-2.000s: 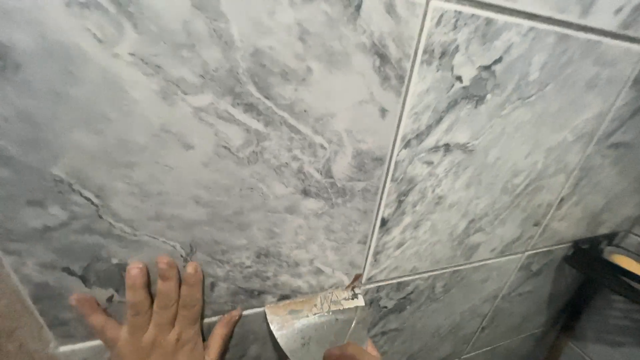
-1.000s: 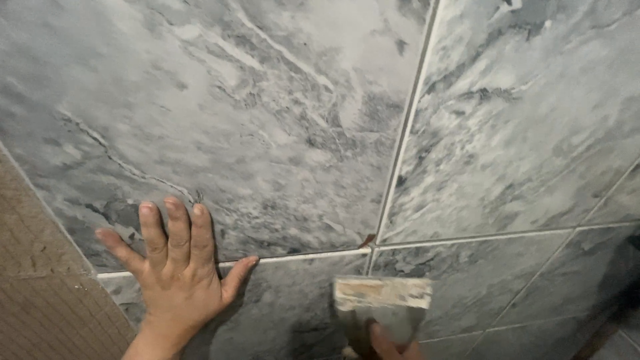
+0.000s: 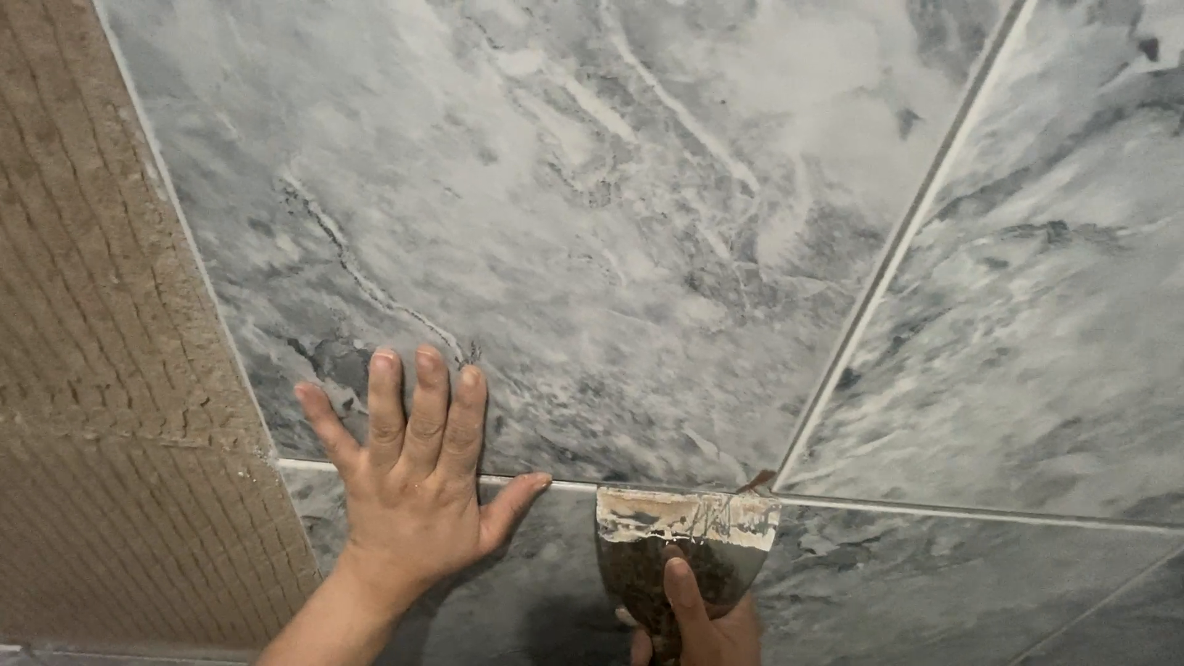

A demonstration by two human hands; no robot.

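My left hand (image 3: pixel 416 472) lies flat with spread fingers on a large grey marbled wall tile (image 3: pixel 555 231), its palm crossing the joint to the tile below. In my right hand (image 3: pixel 698 606) is a broad putty knife (image 3: pixel 689 555), thumb on its blade. The blade's edge, crusted with pale dried material, meets the horizontal joint (image 3: pixel 573 484) just left of where it joins the slanting joint. A small reddish-brown piece (image 3: pixel 760 481) sticks out at that corner. The knife's handle is mostly hidden by my right hand.
Left of the tiles is a bare brown wall section (image 3: pixel 111 324) with combed ridges, bordering the tile's left edge. Another marbled tile (image 3: pixel 1036 305) stands to the right, across the slanting joint (image 3: pixel 902 240). A lower row of tiles (image 3: pixel 879 583) runs beneath.
The putty knife has moved up to the horizontal joint from just below it a second ago. My left hand stays spread on the tile. The view has shifted, showing more of the brown wall.
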